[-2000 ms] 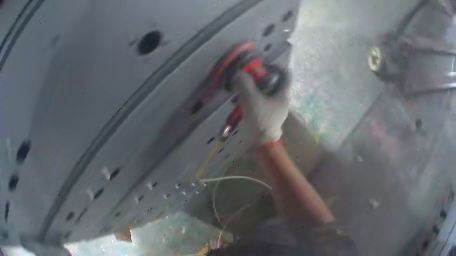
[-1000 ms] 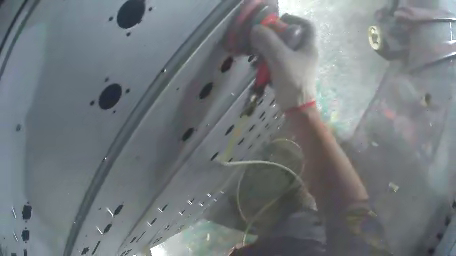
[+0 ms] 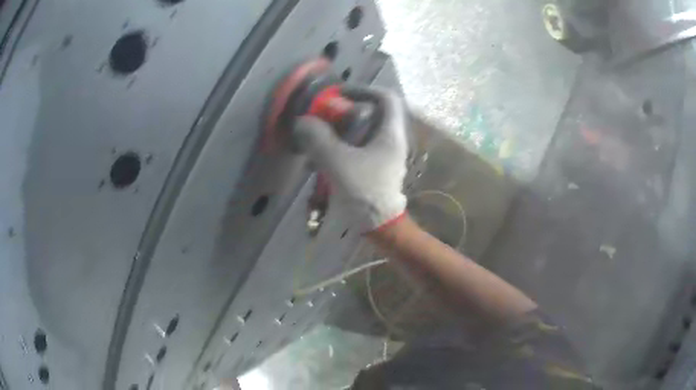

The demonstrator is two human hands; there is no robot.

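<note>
My right hand [image 3: 359,156], in a white knit glove with a red-orange cuff, is closed around a red and black sander [image 3: 328,104]. The sander's round reddish disc lies against the side strip of a grey perforated metal panel [image 3: 221,164], though blur hides the exact contact. Its handle points down to a silver coupler [image 3: 314,219] with a pale yellow hose [image 3: 343,274]. Black round holes, slots and shiny small pins show on the metal. The glove and sander hide part of the strip. My left hand is not in view.
The hose loops beside the panel, near my forearm. A brown-grey flat surface [image 3: 450,171] lies right of the panel. The pale floor [image 3: 458,68] shows beyond it. A dark object with a yellowish round part [image 3: 555,21] is at upper right.
The sander and my right hand have moved left and down in the picture, back along the panel strip from its upper end. The view has also shifted. The grip stays the same.
</note>
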